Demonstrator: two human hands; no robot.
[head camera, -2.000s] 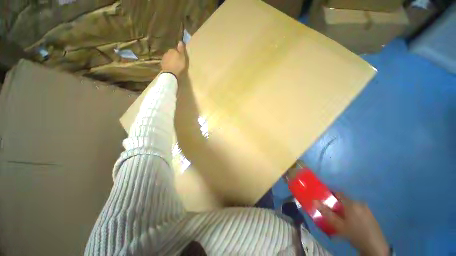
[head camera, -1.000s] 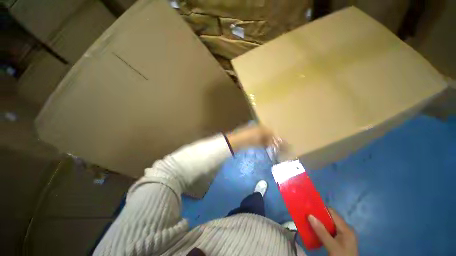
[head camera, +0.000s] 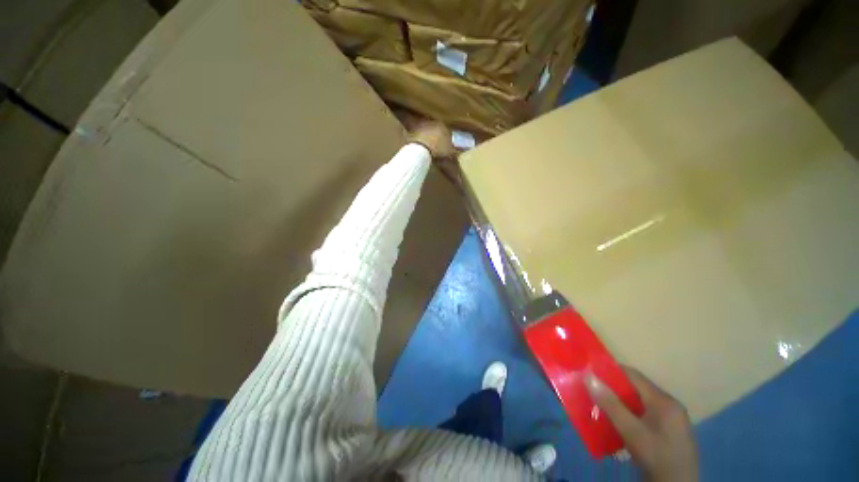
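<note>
The shipping carton (head camera: 603, 169) stands at right, its top crossed by glossy tape bands. My right hand (head camera: 664, 428) is closed around the red tape gun (head camera: 575, 372), whose grey metal end is at the carton's near-left edge. A shiny strip of packing tape (head camera: 494, 254) runs along that edge from the tape gun towards the far-left corner. My left hand (head camera: 431, 138) is at that corner, small and partly in shadow; its fingertips are hidden, so its grip is unclear.
A large flat carton (head camera: 235, 216) leans at left, close under my left arm. Film-wrapped brown goods (head camera: 452, 47) stand behind. Brown cartons stand at far left and upper right. The blue floor (head camera: 443, 329) and my shoes show below.
My left hand has moved from near the tape gun up to the carton's far-left corner. The tape strip now stretches along the edge. The tape gun stays in my right hand near the carton.
</note>
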